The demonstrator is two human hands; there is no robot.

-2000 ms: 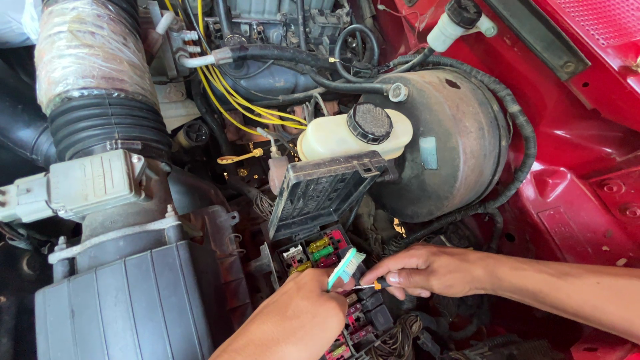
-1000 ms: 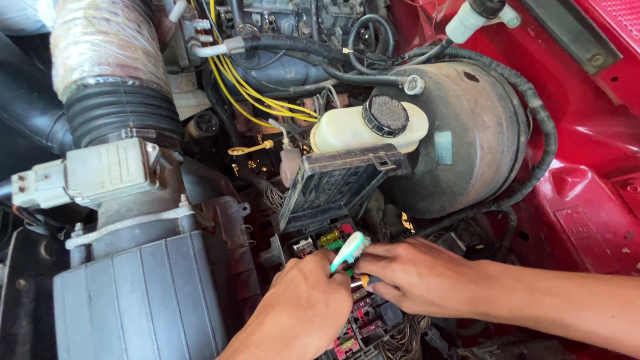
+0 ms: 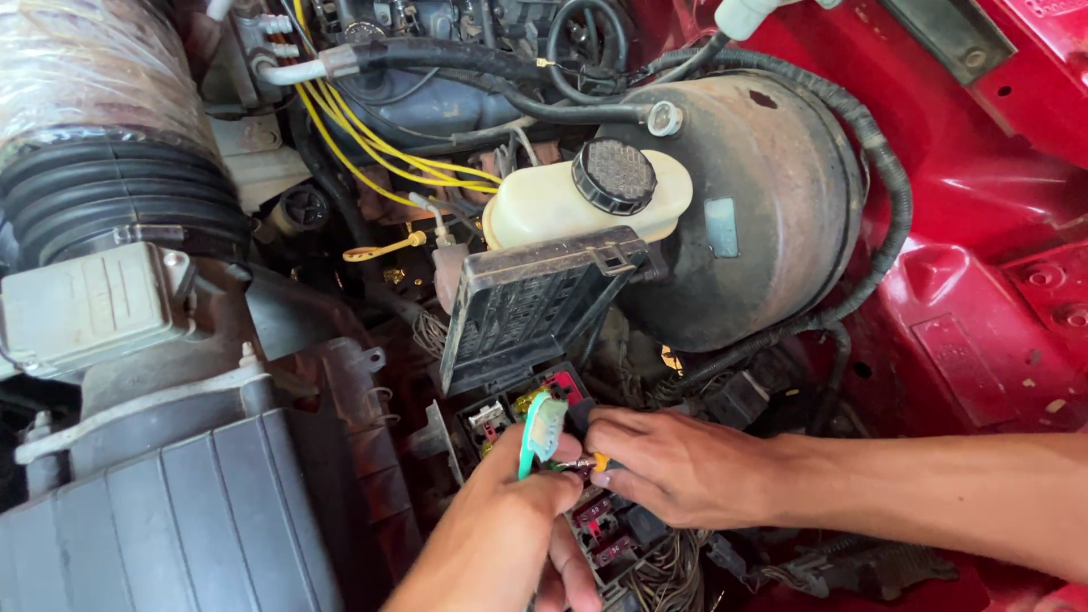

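My left hand (image 3: 518, 510) reaches in over the fuse box (image 3: 608, 531) and holds a green toothbrush (image 3: 537, 433), its bristled head sticking up past the fingers. From the right, my right hand (image 3: 680, 463) pinches a small tool with an orange part (image 3: 601, 461) and a thin metal shaft; its exact kind cannot be told. The metal shaft meets the fingertips of my left hand. Red, yellow and green fuses show around the hands. Behind them the black fuse box cover (image 3: 540, 306) stands tilted up, its ribbed inner side facing me.
A brake fluid reservoir (image 3: 552, 200) with a black cap and the round brake booster (image 3: 748, 212) lie beyond the cover. The air filter housing (image 3: 187, 510) fills the lower left. Yellow cables (image 3: 374, 157) cross the engine; a wire bundle (image 3: 671, 569) hangs beside the fuse box.
The toothbrush head, tilted to the right earlier, now points more upright. Both hands have stayed close together over the fuse box. The view has shifted a little.
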